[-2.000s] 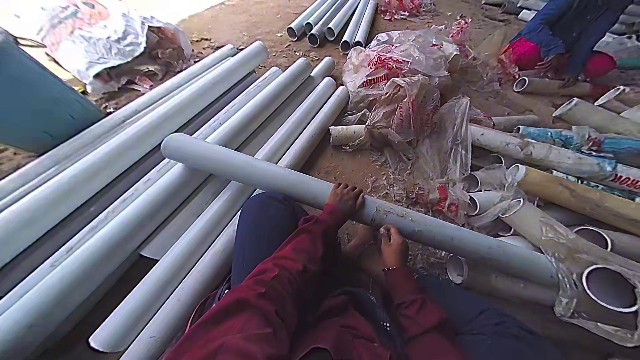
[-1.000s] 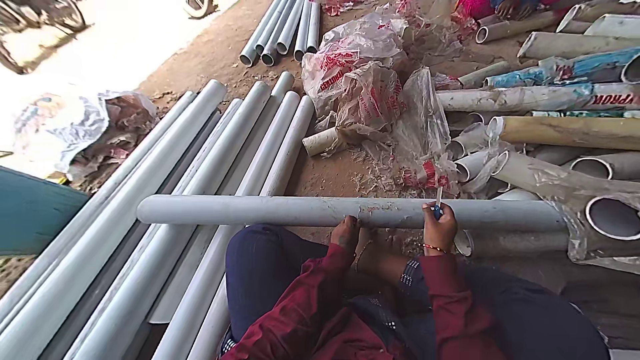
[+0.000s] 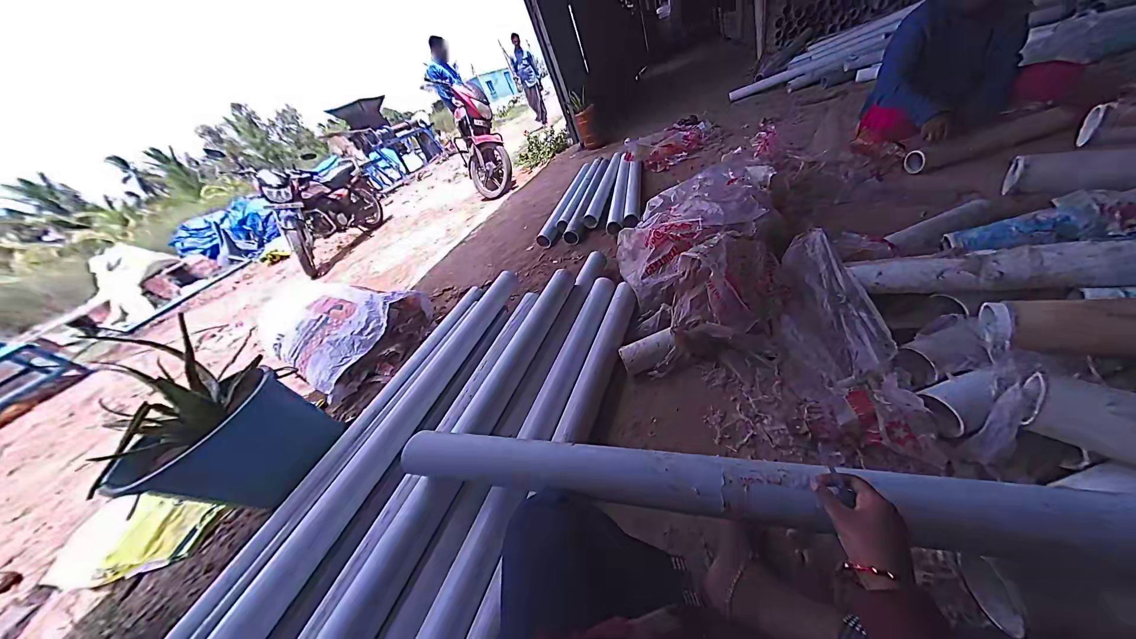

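Observation:
A long grey plastic pipe [image 3: 657, 479] lies across my lap, its rounded near-left end over the row of other grey pipes [image 3: 497, 390]. My right hand [image 3: 865, 528], with a red bracelet at the wrist, is against the pipe's lower side, closed on a small tool [image 3: 839, 490] with a thin upright tip; the fingers hide most of it. Rough, scuffed marks show on the pipe just left of that hand. My left hand cannot be seen; only a bit of maroon sleeve shows at the bottom edge. A bare ankle with an anklet is below the pipe.
Crumpled clear plastic wrapping [image 3: 710, 248] lies beyond the pipe. Wrapped and bare pipes [image 3: 1056, 328] are piled at right, near a seated person [image 3: 941, 80]. A potted aloe-like plant [image 3: 222, 444] stands left. Motorcycles [image 3: 324, 209] and two people are farther off.
The view has swung up and left, bringing the plant and motorcycles into sight. My left hand, on the pipe in both earlier frames, is out of sight. My right hand remains at the pipe.

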